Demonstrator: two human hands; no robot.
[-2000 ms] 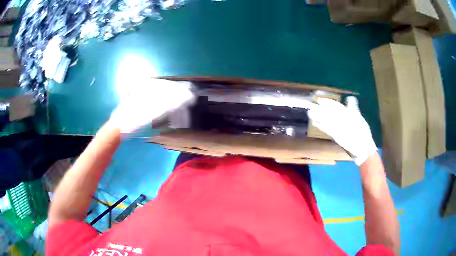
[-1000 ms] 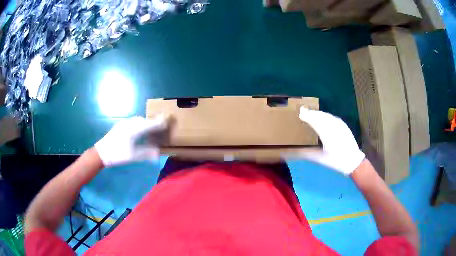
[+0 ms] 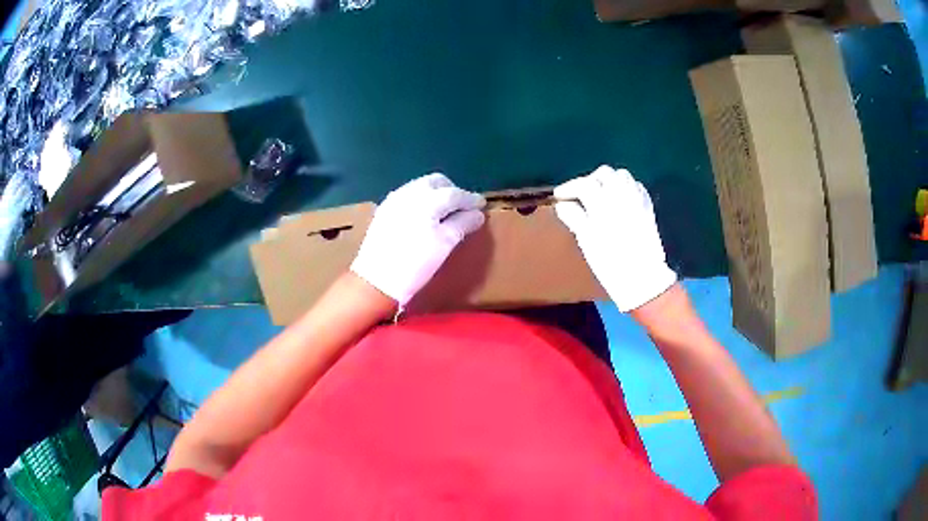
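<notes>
A long brown carton (image 3: 519,259) lies across the bench edge in front of the red shirt, its lid folded over. Small dark notches show near the lid's far edge, one at the left and one between my hands. My left hand (image 3: 419,236), in a white knit glove, rests on the middle of the lid with its fingertips at the far edge. My right hand (image 3: 616,234), also gloved, has its fingertips at the far edge near the right end. A narrow dark gap shows along the edge between my hands. The carton's contents are hidden.
An open filled carton (image 3: 137,188) stands at the left, with a small clear bag (image 3: 267,168) beside it. A pile of silvery bags (image 3: 112,61) covers the far left. Closed cartons (image 3: 778,204) lie at the right, others (image 3: 661,8) at the back. A green basket (image 3: 56,463) stands low left.
The carton's lid came over the contents, and both hands moved inward from its ends to its far edge. An open filled carton and a small bag have appeared at the left.
</notes>
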